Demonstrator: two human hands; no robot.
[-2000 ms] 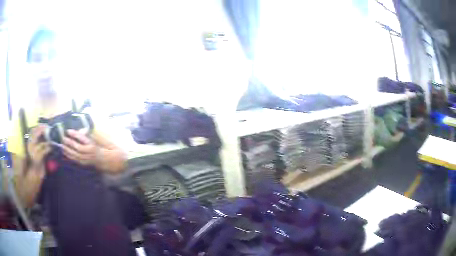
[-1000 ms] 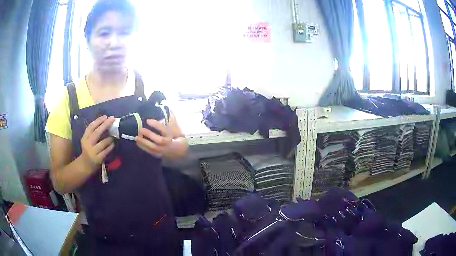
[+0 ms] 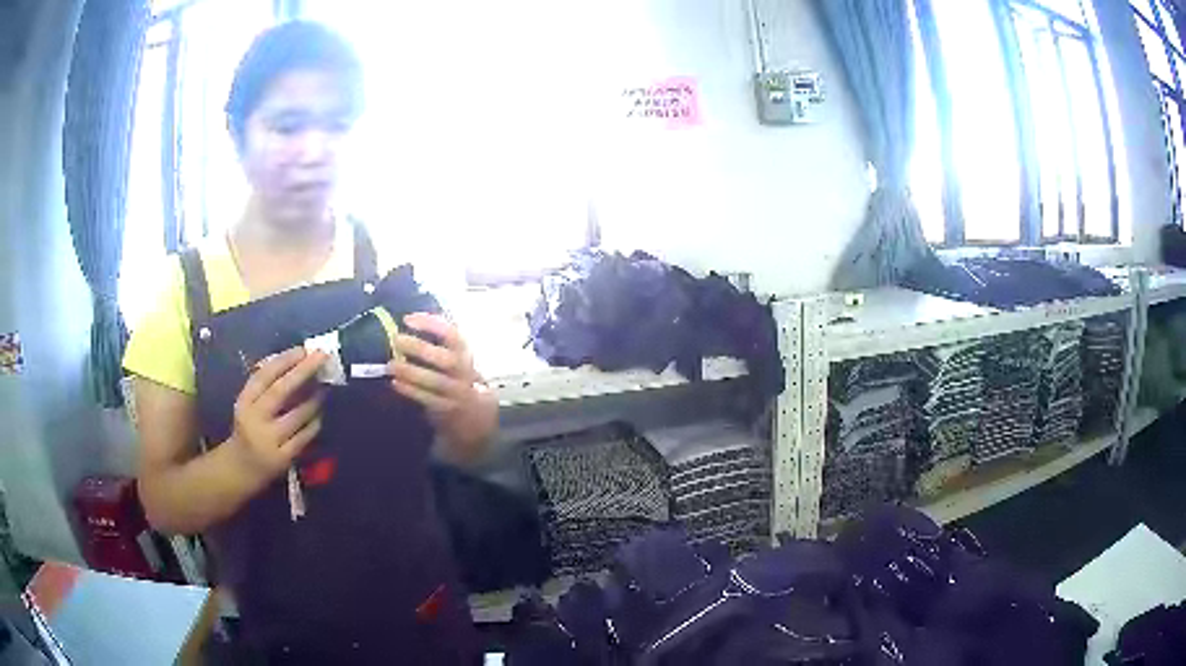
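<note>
Neither of my hands is in the picture. The nearest thing in front of me is a heap of dark navy-purple cloth pieces (image 3: pixel 806 592) with pale edges or thread lines, along the bottom right of centre. Another person (image 3: pixel 306 429) in a dark apron over a yellow shirt stands at the left, facing me. That person holds a black head strap (image 3: pixel 364 345) with a white block and a yellow-green band in both hands at chest height. A thin pale strip hangs below the person's hand.
White shelving (image 3: pixel 796 429) runs along the wall, with striped stacked cut pieces (image 3: pixel 598 488) on its lower shelf and a dark cloth heap (image 3: pixel 650 312) on top. A pale blue board or tabletop (image 3: pixel 124 618) is at lower left, a white surface (image 3: pixel 1138 579) at lower right.
The view has swung left from the blurred earliest frame and steadied. Since one second ago the person's head has tilted down, and the strap has turned slightly in the person's hands.
</note>
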